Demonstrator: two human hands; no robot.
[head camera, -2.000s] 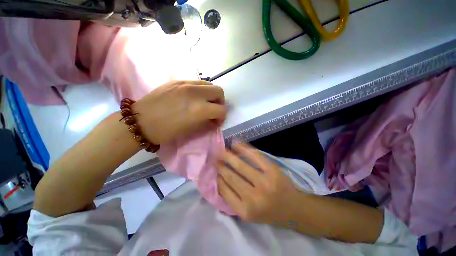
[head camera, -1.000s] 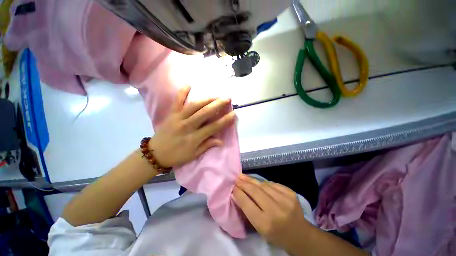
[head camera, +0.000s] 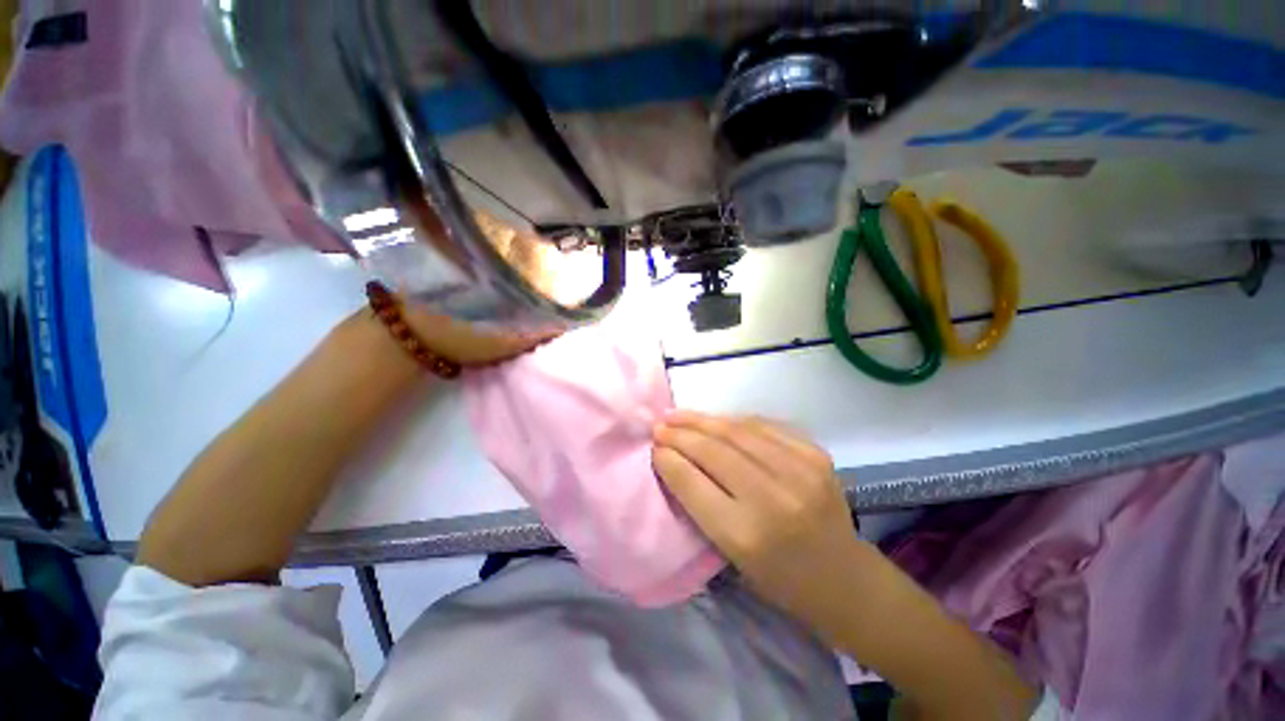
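Observation:
A pink garment piece (head camera: 592, 479) lies flat under the needle area and hangs over the table's front edge. My right hand (head camera: 754, 493) pinches its right edge between thumb and fingers, just in front of the needle area. My left hand (head camera: 514, 268) is mostly hidden behind the machine head, left of the presser foot (head camera: 715, 303); its wrist with a brown bead bracelet lies over the cloth, and I cannot tell what its fingers hold. The white machine head (head camera: 634, 127) with blue stripe and "JACK" lettering covers the top of the view.
Snips with green and yellow handles (head camera: 902, 303) lie on the machine bed at the right. More pink cloth (head camera: 127, 141) lies at the upper left. A pink garment heap (head camera: 1113, 578) hangs below the table edge at the right. A ruled strip (head camera: 1015, 472) runs along the front edge.
My left hand has moved from on top of the cloth up behind the machine head. My right hand has moved up with the cloth edge. The view has shifted so the machine head covers more.

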